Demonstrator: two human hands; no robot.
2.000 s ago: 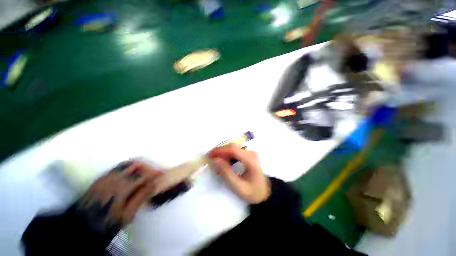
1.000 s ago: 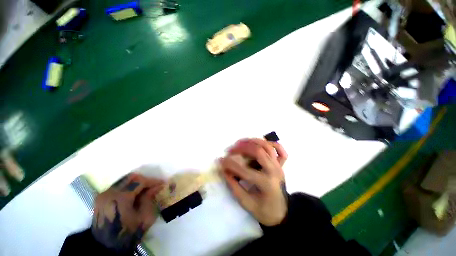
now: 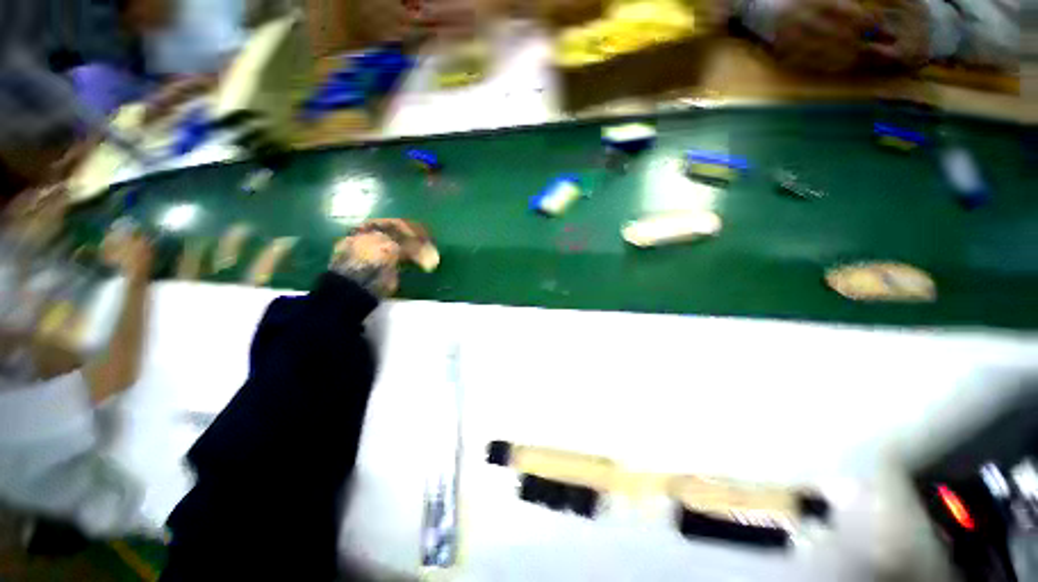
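Observation:
My left hand [image 3: 381,252], at the end of a dark sleeve, reaches out over the green belt at left. It is blurred, and I cannot tell whether it holds anything. My right hand is out of the picture. On the white bench, two tan oblong parts lie in a row, a left one [image 3: 563,465] and a right one [image 3: 734,497]. A black notched block [image 3: 558,496] lies along the left part's near edge and another black block [image 3: 732,528] along the right one's. Small black squares sit at the outer ends.
The green belt [image 3: 501,267] carries tan parts [image 3: 880,282] and blue cells [image 3: 558,196]. A silver strip [image 3: 443,477] lies left of the parts. A black dispenser [image 3: 990,489] with a red display stands at right. A coworker's arm [image 3: 120,324] is at left. Yellow pieces [image 3: 626,34] fill a carton across the belt.
The view has swung left and up. My left hand has left the bench parts and moved out over the belt. My right hand has gone out of the picture.

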